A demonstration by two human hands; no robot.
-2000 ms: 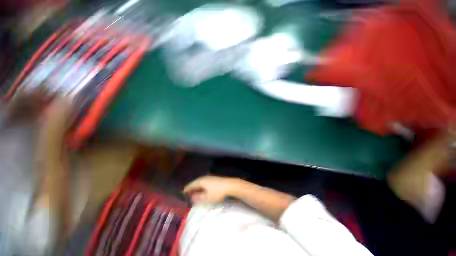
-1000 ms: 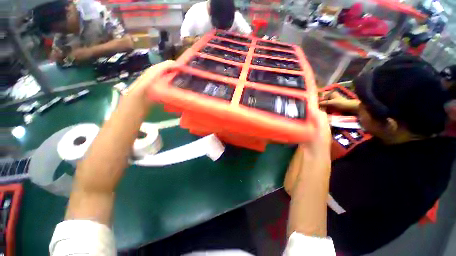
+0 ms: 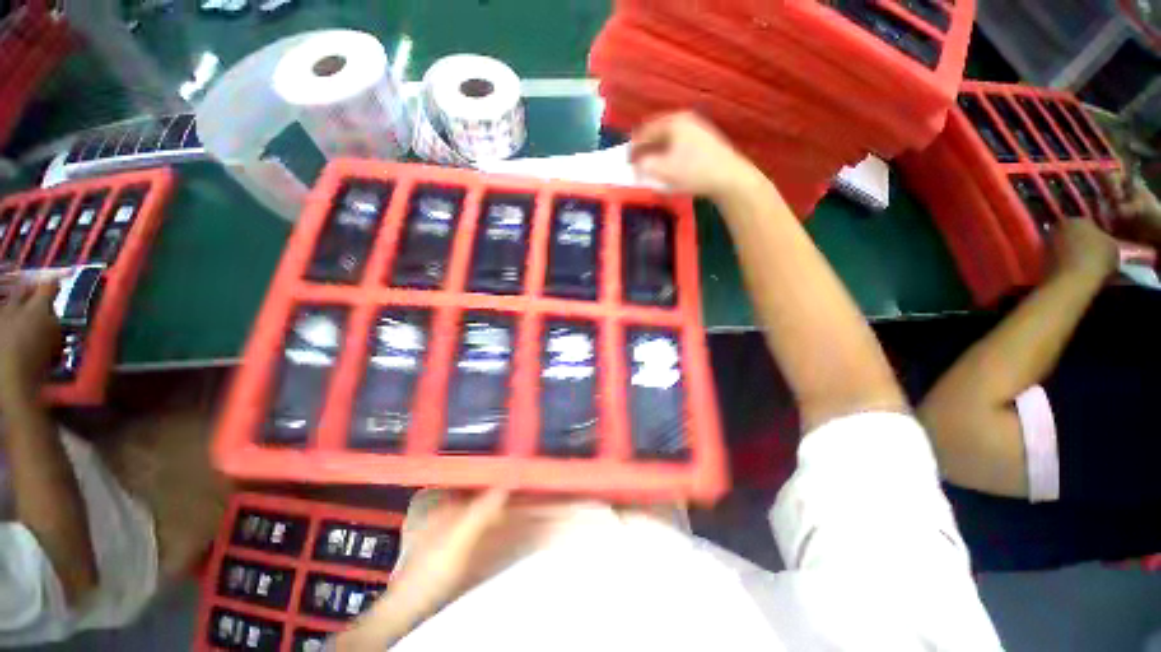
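Observation:
A red-orange foam tray (image 3: 503,306) lies in front of me, overhanging the green bench's near edge. Black phones (image 3: 481,382) fill its ten pockets, with silvery and white patches inside. My left hand (image 3: 446,548), blurred, holds the tray's near edge from below; its fingers are partly hidden. My right hand (image 3: 688,155) is at the tray's far right corner, with bent fingers on the end of a white label strip (image 3: 567,166). The strip runs along the tray's far edge.
Two label rolls (image 3: 474,108) stand beyond the tray. Stacked red trays (image 3: 764,89) rise at the far right. A lower tray (image 3: 299,560) lies near my lap. Neighbours' arms (image 3: 1019,331) work at trays on both sides; a dark-celled strip (image 3: 134,140) lies left.
The raised tray has come down before me and now overhangs the bench edge. My left hand has moved to its near edge; my right hand has let go and reached the label strip.

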